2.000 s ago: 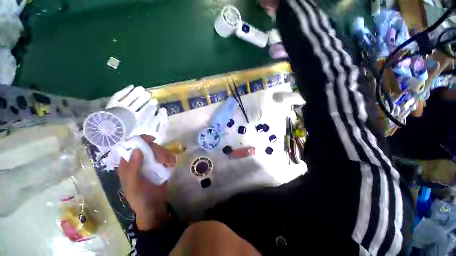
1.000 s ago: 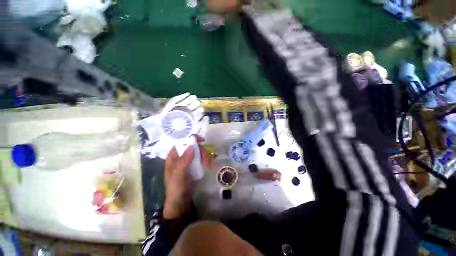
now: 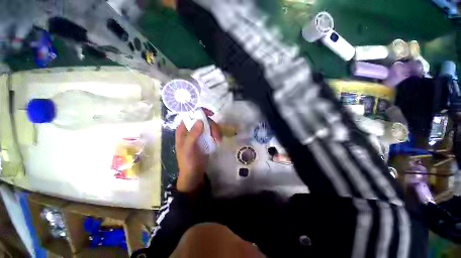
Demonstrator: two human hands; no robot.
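My left hand point(image 3: 191, 151) grips the white handle of a handheld fan, whose round spoked head point(image 3: 181, 96) points up and left. My right arm crosses the picture in a black sleeve with white stripes point(image 3: 283, 85). Its hand is past the top edge, out of view. On the white sheet beside my left hand lie a brownish-white ring point(image 3: 246, 155), a small dark square point(image 3: 243, 172) and a light-blue fan head point(image 3: 262, 133), partly covered by the sleeve. A pink-red piece point(image 3: 281, 156) is also partly covered.
A pale tray point(image 3: 76, 186) at left holds a clear bottle with a blue cap point(image 3: 41, 110) and a red-yellow packet point(image 3: 126, 159). White gloves point(image 3: 214, 85) lie behind the held fan. White and lilac fans, one white point(image 3: 318, 27), lie at the upper right. Cardboard bins point(image 3: 76, 227) are below.
The view has turned left, showing more tray and the bins. My right arm has swung across to the upper left and its hand has left the picture. My left hand still holds the fan.
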